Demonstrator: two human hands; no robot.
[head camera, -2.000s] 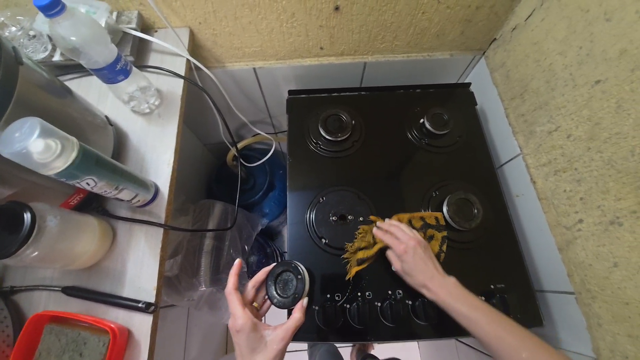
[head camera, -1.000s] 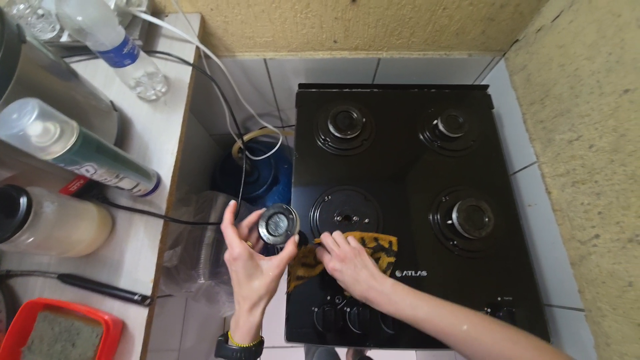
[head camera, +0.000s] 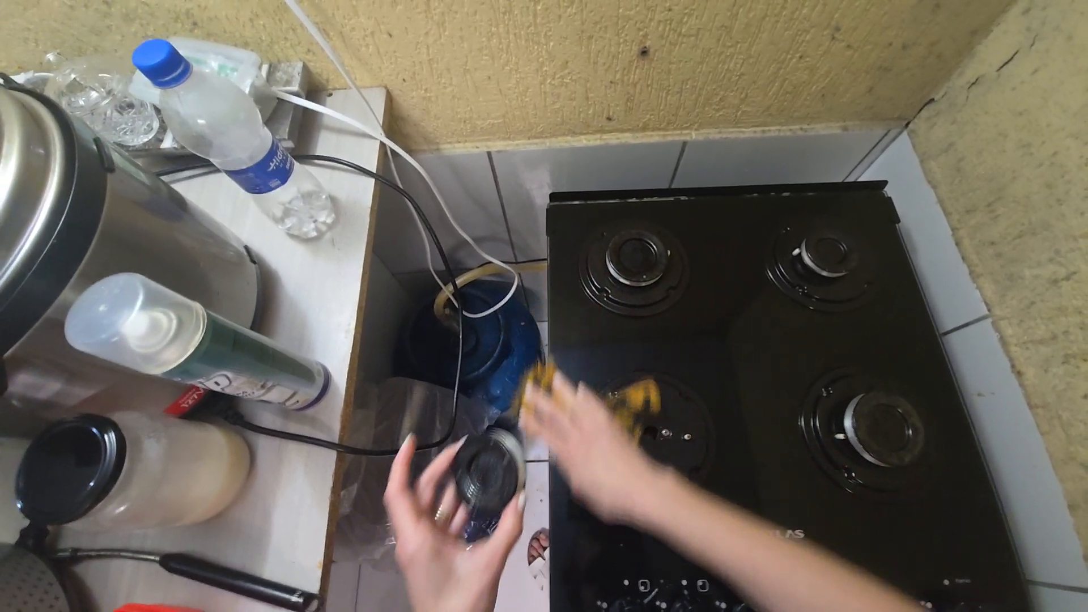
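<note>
My left hand (head camera: 455, 518) holds a round black burner cap with a metal rim (head camera: 490, 469) between thumb and fingers, left of the stove. My right hand (head camera: 586, 442), blurred, is over the left edge of the black gas stove (head camera: 731, 340), on a yellow and black patterned cloth (head camera: 636, 401) that shows on both sides of the fingers. Just behind that hand lies the front left burner seat (head camera: 680, 435), uncovered. The back left burner (head camera: 637, 257), back right burner (head camera: 829, 253) and front right burner (head camera: 884, 427) have their caps on.
A blue gas cylinder (head camera: 489, 340) stands between stove and counter (head camera: 293, 280), with white and black cables hanging over it. On the counter are a plastic bottle (head camera: 225, 127), a spray can (head camera: 246, 361), a lidded jar (head camera: 161, 472), a steel appliance (head camera: 161, 229) and a black-handled utensil (head camera: 229, 578).
My right hand and the cloth have moved left across the stove to its left edge, near the cap. My left hand still holds the burner cap.
</note>
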